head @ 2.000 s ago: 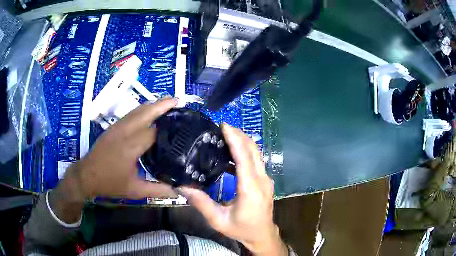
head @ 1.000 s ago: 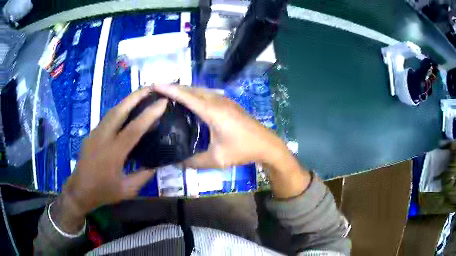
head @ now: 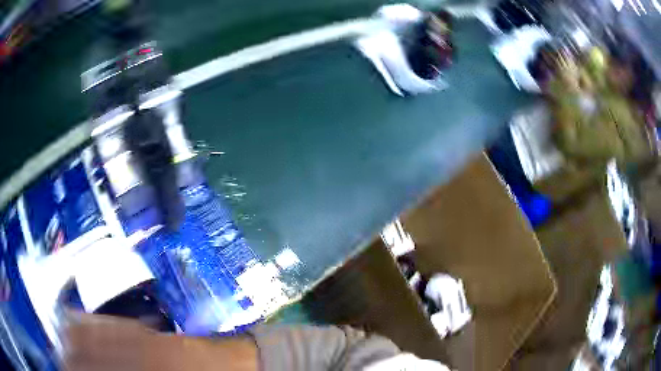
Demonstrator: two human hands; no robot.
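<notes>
The view is strongly blurred. A white camera unit (head: 109, 272) with a black ball lies at the lower left, on the blue printed mat (head: 210, 224). My right hand (head: 116, 344) is at the bottom left, blurred and partly cut off by the edge. It overlaps the lower side of the black ball; its fingers cannot be made out, so its grip is unclear. My left hand is not visible. The black electric screwdriver (head: 156, 156) hangs over the mat, beyond the unit.
A screw feeder (head: 116, 156) stands behind the screwdriver. White-and-black units stand on the green bench (head: 395, 58), one farther right (head: 522, 58). A brown carton (head: 500, 239) below the bench edge holds a white-and-black unit (head: 449, 301). A person (head: 601, 116) is at the right.
The view has swung right, bringing the carton into sight and moving the mat left. My left hand has left the picture. The black ball now shows against the white housing.
</notes>
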